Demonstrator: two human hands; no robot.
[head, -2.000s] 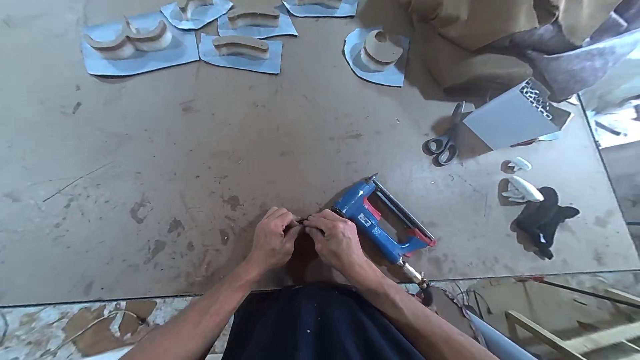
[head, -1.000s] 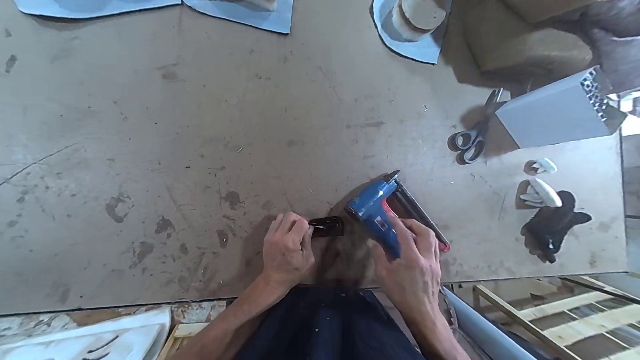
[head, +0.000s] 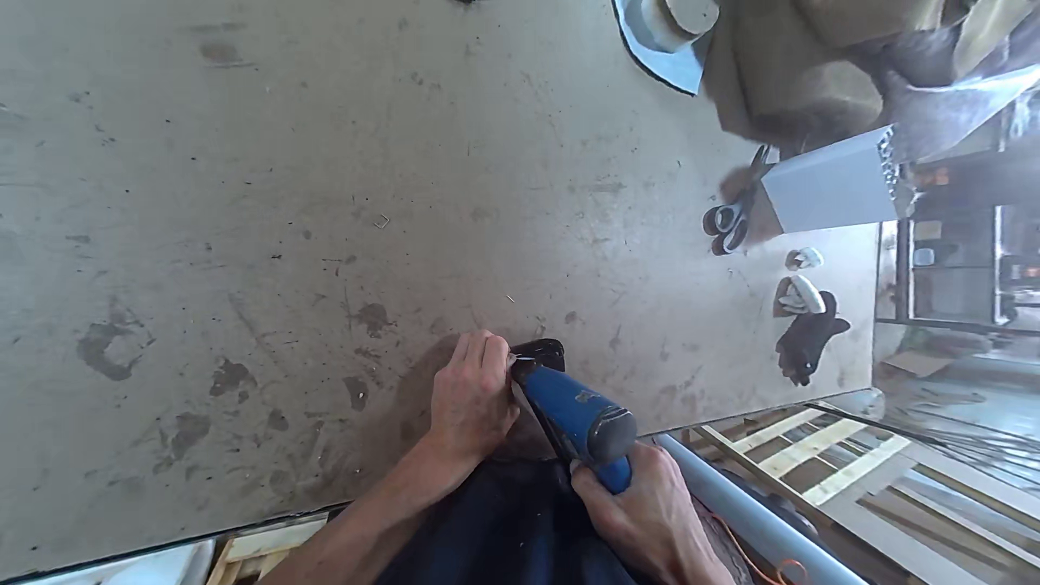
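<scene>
My right hand (head: 650, 508) is closed around the handle of a blue pneumatic staple gun (head: 577, 410), whose nose points up and left. That nose meets a small black piece (head: 546, 353) lying near the table's front edge. Against the left end of the black piece, my left hand (head: 474, 394) has its fingers closed and holds it down. A thin light strip shows between the fingertips and the nose. What the black piece is made of cannot be told.
Scissors (head: 729, 219) lie beside a grey box (head: 829, 185) at the right, near white pieces (head: 803, 294) and a black glove (head: 811, 340). Brown material (head: 796, 73) is heaped behind. A loose staple (head: 382, 220) lies on the table (head: 325, 146). Wooden slats (head: 812, 455) stand below the right edge.
The staple gun lay on the table two seconds ago; my right hand has taken hold of it and brought its nose left onto the black piece. The view has shifted closer over the table.
</scene>
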